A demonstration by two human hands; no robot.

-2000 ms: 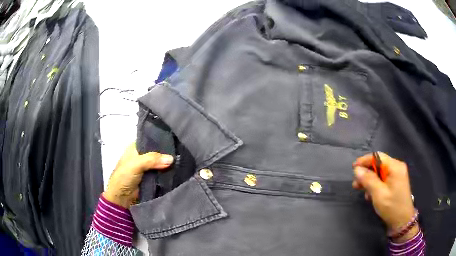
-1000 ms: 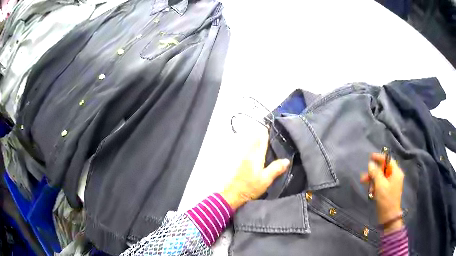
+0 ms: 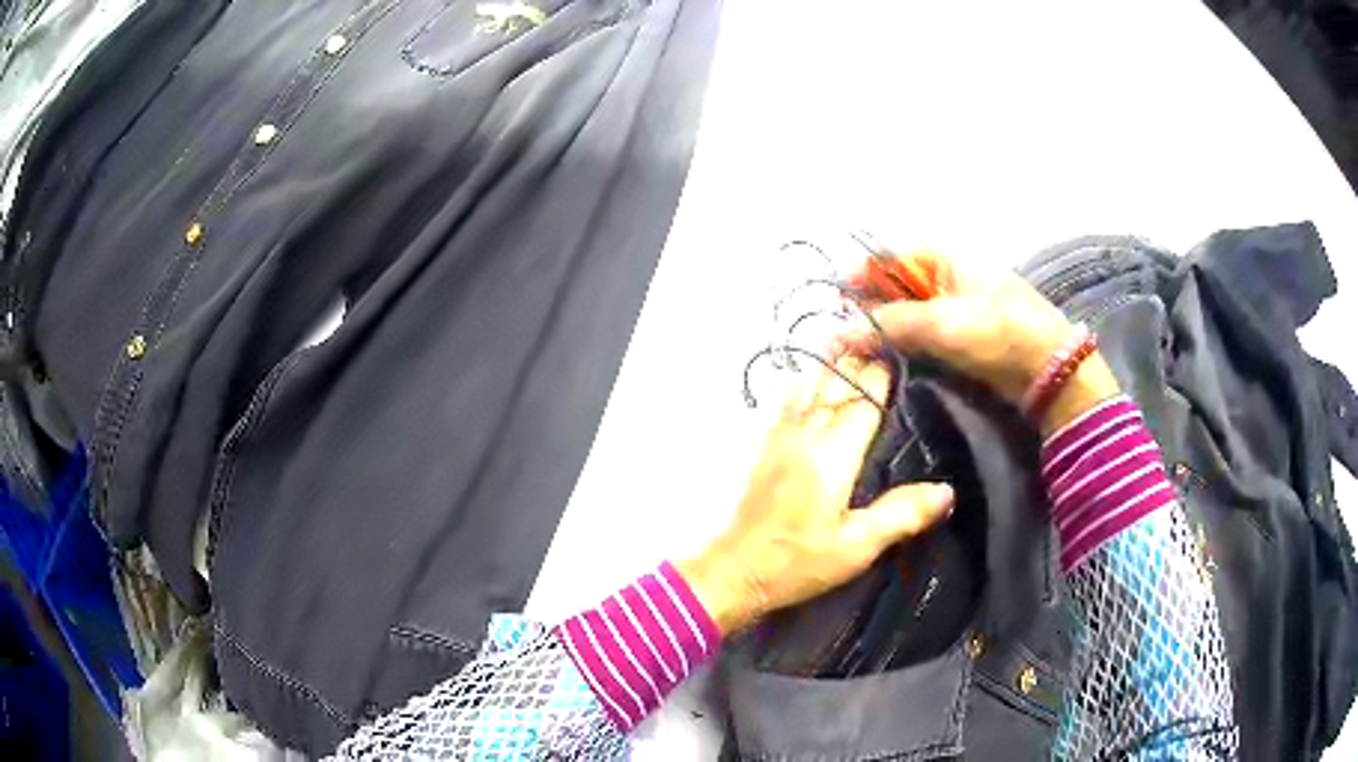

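Observation:
A charcoal-grey shirt (image 3: 843,715) lies at the lower right, its collar open towards the left. My left hand (image 3: 812,514) lies at the neck opening, with the thumb inside the collar and the fingers at the hangers. Several thin wire hanger hooks (image 3: 789,354) stand out of the collar. My right hand (image 3: 953,320) is at the hooks, fingers curled around the orange-handled thread snips (image 3: 898,277). The snips' blades are hard to make out. Gold buttons (image 3: 1028,680) show on the placket.
Another dark shirt (image 3: 447,343) with a row of buttons and a yellow-embroidered pocket lies on the left. The white table (image 3: 953,119) shows between and behind the shirts. A blue bin (image 3: 60,566) and pale cloth (image 3: 186,692) are at the lower left.
The view has swung left, showing more of the left shirt. My right hand has moved from above the shirt front to the hanger hooks beside my left hand. More hooks show now.

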